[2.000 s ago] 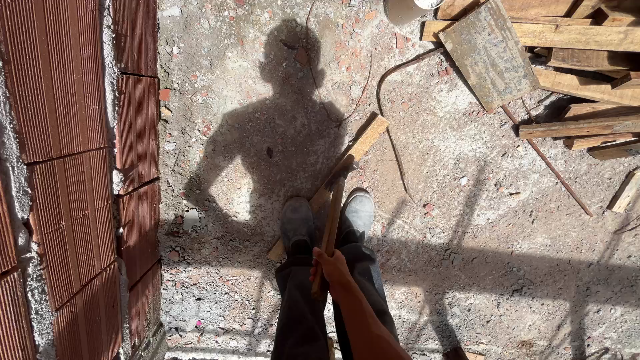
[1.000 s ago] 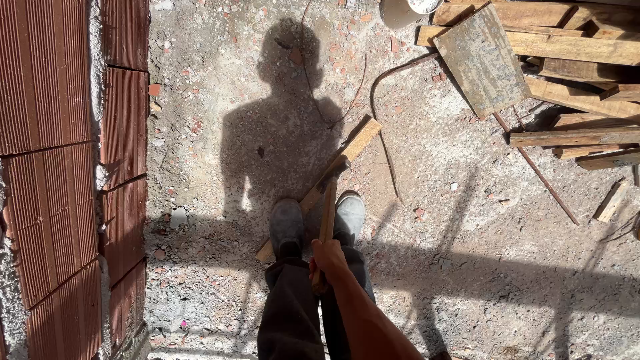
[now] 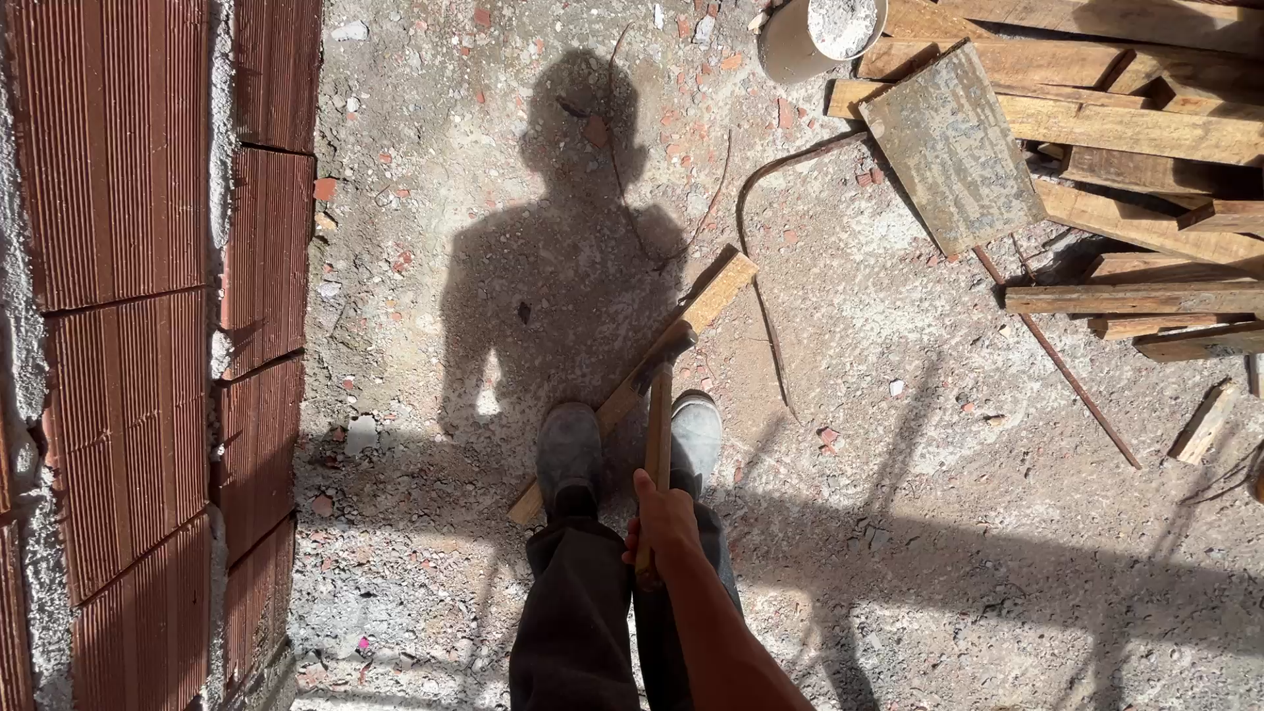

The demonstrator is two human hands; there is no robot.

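My right hand (image 3: 664, 523) grips the wooden handle of a hammer (image 3: 659, 425) whose dark metal head lies over a wooden board (image 3: 719, 293); whether the head touches the wood, I cannot tell. The board lies diagonally on the rough ground, with my left boot (image 3: 570, 444) on or over it and my right boot (image 3: 696, 434) beside the hammer handle. My left hand is out of view.
A wall of ribbed red hollow bricks (image 3: 128, 395) with mortar joints runs along the left. At the upper right are stacked wooden boards (image 3: 1136, 118), a mortar-stained flat panel (image 3: 953, 148) and a bucket (image 3: 790, 44). A thin rusty rod (image 3: 1076, 380) and small rubble lie about.
The arm in my shadow, bent outward at first, now hangs nearer the body. My right hand keeps its hold on the hammer, whose head stays over the board.
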